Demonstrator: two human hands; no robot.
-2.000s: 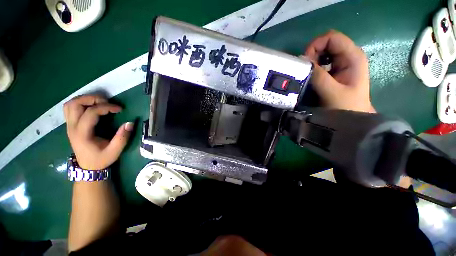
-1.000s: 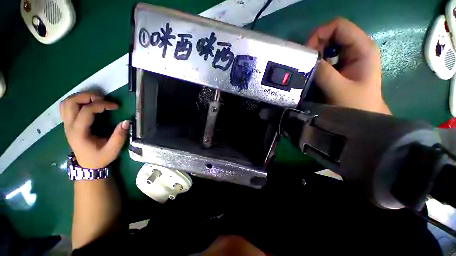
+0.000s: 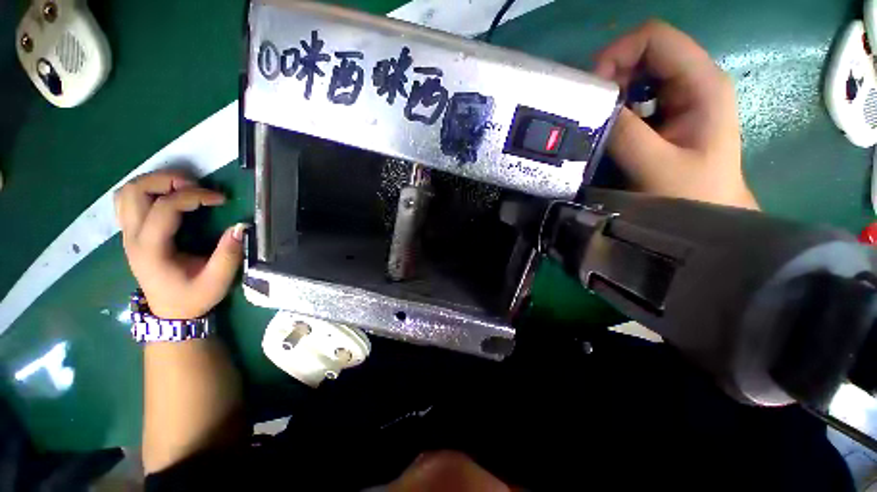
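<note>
The open-topped silver screw feeder (image 3: 385,115) sits in the middle, with dark handwriting and a black rocker switch (image 3: 543,136). Specks and a narrow pale metal plate (image 3: 407,231) show inside. My left hand (image 3: 183,245) is empty with fingers apart, its thumb at the feeder's left side. My right hand (image 3: 683,120) is curled around a dark round-ended piece (image 3: 642,94) at the feeder's right side. Its fingertips are partly hidden. The thick grey electric screwdriver (image 3: 712,279) lies across the right, nose at the feeder's right edge; no hand of mine is seen on it.
A white plug-in housing (image 3: 315,346) lies below the feeder's near edge, pins up. Another housing (image 3: 65,50) is at the upper left, and more white units (image 3: 854,82) are at the right edge. A pale strip (image 3: 144,187) crosses the green surface. A dark cord runs behind the feeder.
The feeder appears larger and further left and up. Its inner plate has gone from broad to narrow in view. The screwdriver looks larger. My left hand stays nearly the same; my right hand remains at the dark piece.
</note>
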